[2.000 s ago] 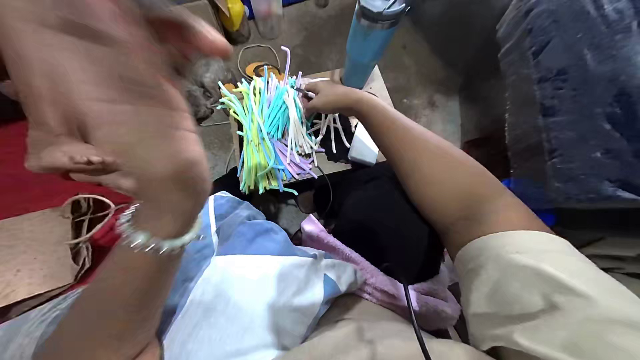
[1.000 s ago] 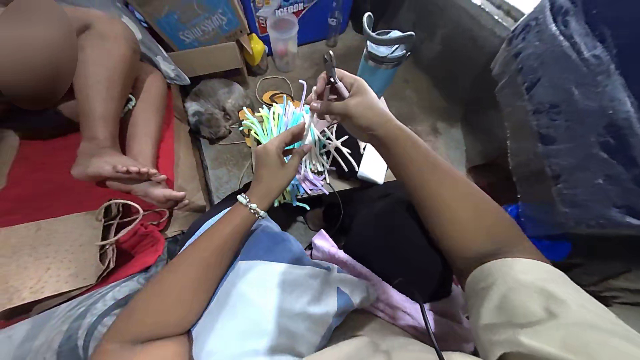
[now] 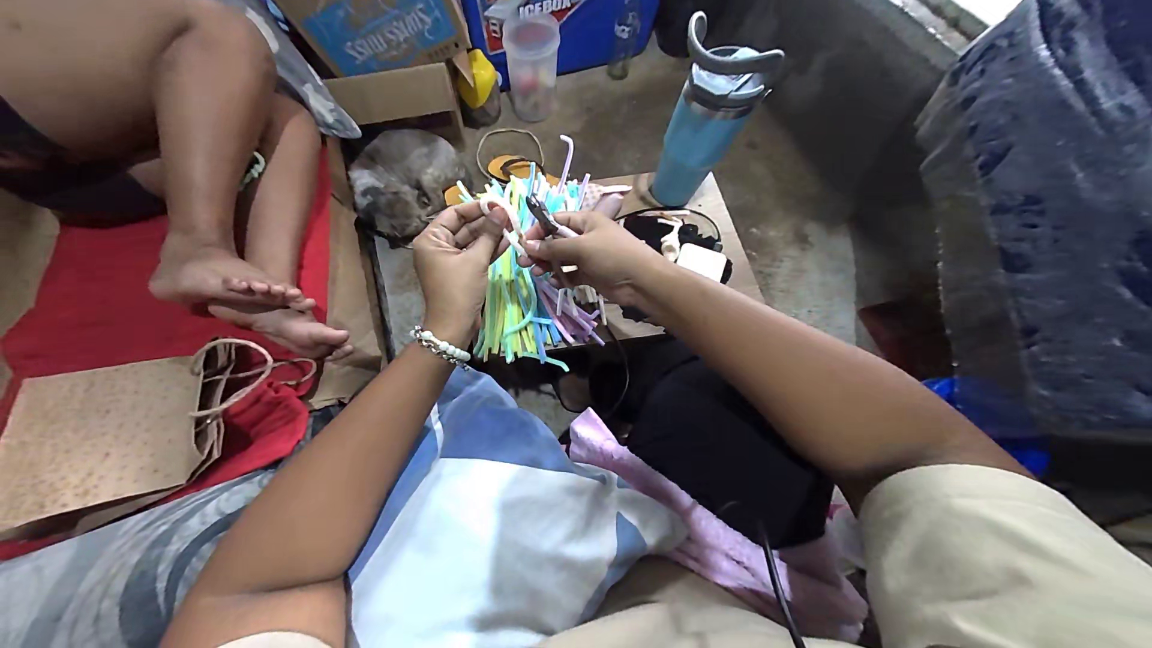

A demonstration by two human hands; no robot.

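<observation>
My left hand (image 3: 461,261), a beaded bracelet at its wrist, pinches a white fuzzy stem (image 3: 500,212) that is bent into a curve. Close on its right, my right hand (image 3: 598,256) grips a pair of pliers or cutters (image 3: 544,216) with dark jaws pointing up and left. The fingers of that hand also touch the lower part of the white stem. Below and behind both hands, a pile of pastel stems (image 3: 517,315) in yellow, green, blue and purple lies on a small board-topped table (image 3: 738,243). Whether the tool's jaws touch the stem is unclear.
A blue tumbler (image 3: 697,135) stands on the table's back edge, near a white case (image 3: 702,262) and a cable. A grey furry animal (image 3: 405,180) lies behind left. Another person's feet (image 3: 261,297) rest near a paper bag (image 3: 108,432). A plastic-wrapped object (image 3: 1044,216) stands right.
My left hand, raised and empty at far left two seconds ago, is now over the pile, holding a white stem. My right hand has lifted from the pile with the tool. The view has shifted.
</observation>
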